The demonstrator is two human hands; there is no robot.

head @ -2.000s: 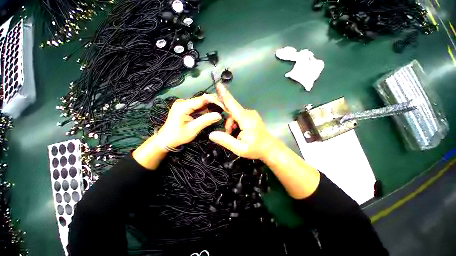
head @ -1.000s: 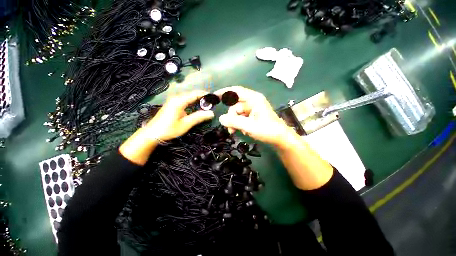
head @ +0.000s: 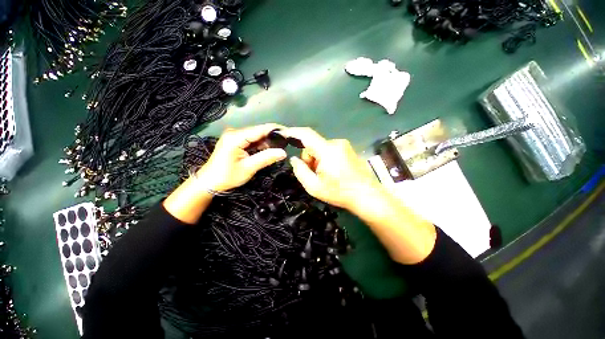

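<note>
My left hand (head: 240, 160) holds a small black round antenna base (head: 275, 139) between thumb and fingers, in front of me above the cables. My right hand (head: 332, 171) meets it from the right, with its index fingertip against the dark face and its thumb apart. The fingers partly hide the base, and a separate pad cannot be made out. Black antenna cables (head: 232, 238) lie tangled below my hands, with dark bases at their right. A white sticker sheet (head: 60, 232) with rows of black discs lies at the left, partly under my left sleeve.
Another cable bundle (head: 156, 73) with pale-faced bases lies upper left, near a wrapped sheet stack (head: 18, 126). More dark units (head: 458, 20) lie at the top right. At right are a crumpled white scrap (head: 386, 83), metal block (head: 424, 149), white sheet (head: 454, 205), silvery rod (head: 484, 134) and clear pack (head: 534, 122).
The base face in my left hand was pale and now looks dark. The black disc on my right fingertip no longer shows separately; that fingertip has moved left onto the base.
</note>
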